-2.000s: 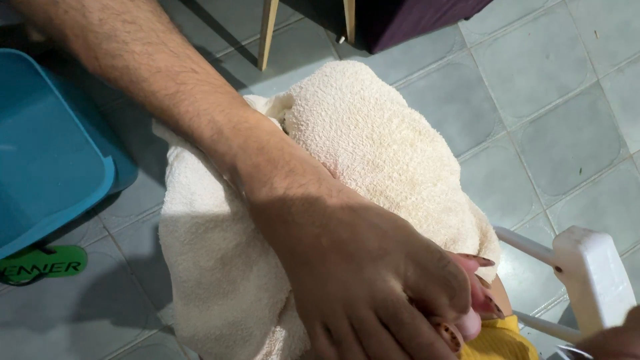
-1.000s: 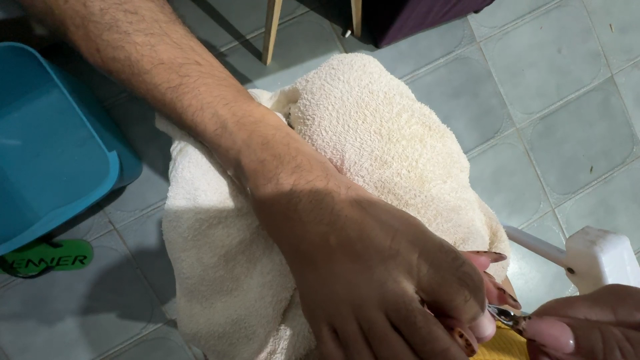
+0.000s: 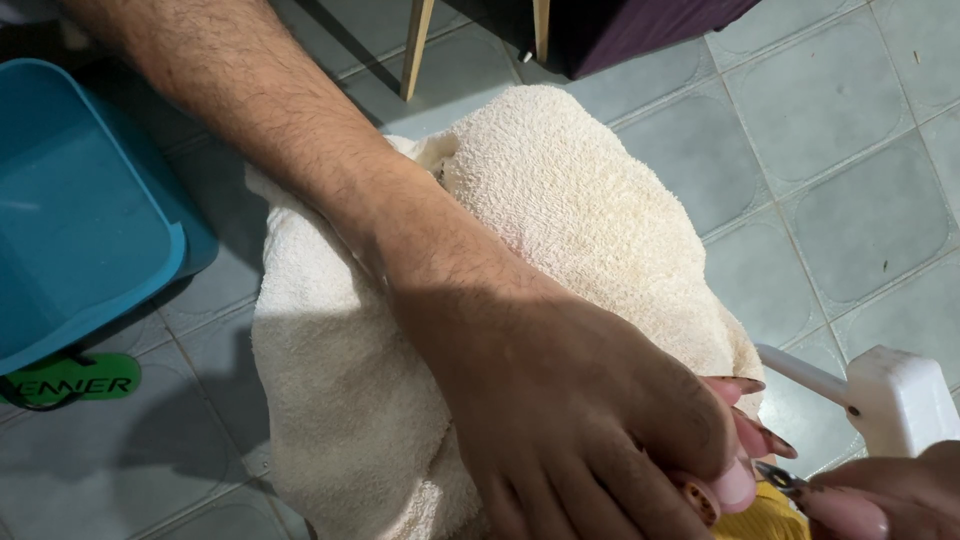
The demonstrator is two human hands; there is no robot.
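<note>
Another person's forearm and hand [image 3: 555,367], palm down, lie across a cream terry towel [image 3: 585,195]. My left hand [image 3: 742,457], mostly hidden beneath that hand, grips its fingers near the lower right; several long pink nails with dark decorated tips show. At the lower right edge, my right hand [image 3: 862,502] holds small metal nippers [image 3: 778,477], probably cuticle nippers. Their tip is close beside my left hand's pink nail and the other person's fingers. Exact contact of the tip cannot be told. The other person's fingertips are mostly out of view.
A blue plastic basin [image 3: 169,247] stands at the left on the tiled floor, beside a green flip-flop [image 3: 112,376] bearing writing. A white bar and block [image 3: 900,397] stand at the right. Wooden legs [image 3: 416,49] and a purple covered item [image 3: 637,34] are at the top. Yellow fabric [image 3: 765,517] lies below.
My right hand, barely in view at the right edge two seconds ago, has come left with the nippers to the held fingers. The other person's hand and my left hand have stayed about in place.
</note>
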